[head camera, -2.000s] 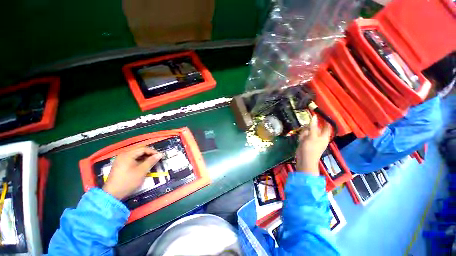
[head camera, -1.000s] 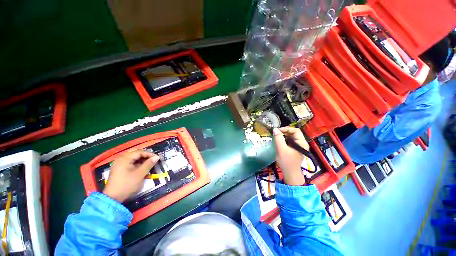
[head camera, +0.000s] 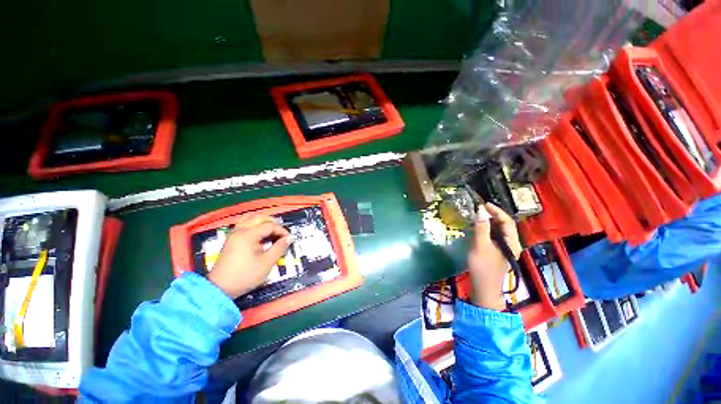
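My left hand (head camera: 249, 254) is over the tablet unit (head camera: 320, 245), thumb and fingertips pinched close above its inside; anything between them is too small to tell. The opened tablet lies in a red foam tray (head camera: 350, 248). My right hand (head camera: 492, 256) holds a dark, pen-like soldering iron (head camera: 500, 234) with a black cable. Its front end is near the round tin (head camera: 456, 210), and I cannot tell whether it touches. The dark iron stand (head camera: 498, 189) with its brassy block is just beyond my right hand.
Pale yellow bits (head camera: 435, 229) lie beside the tin, by a brown block (head camera: 420, 180). A clear plastic sheet (head camera: 514, 87) hangs above. Red trays (head camera: 609, 158) are stacked at right. A white tray (head camera: 91, 292) is at left, two red trays behind. A blue sleeve (head camera: 656, 245) of another person shows at right.
The view has shifted, so the bench things appear further right. My right hand has come back from the stand to the tin with the iron. My left hand stays pinched over the tablet.
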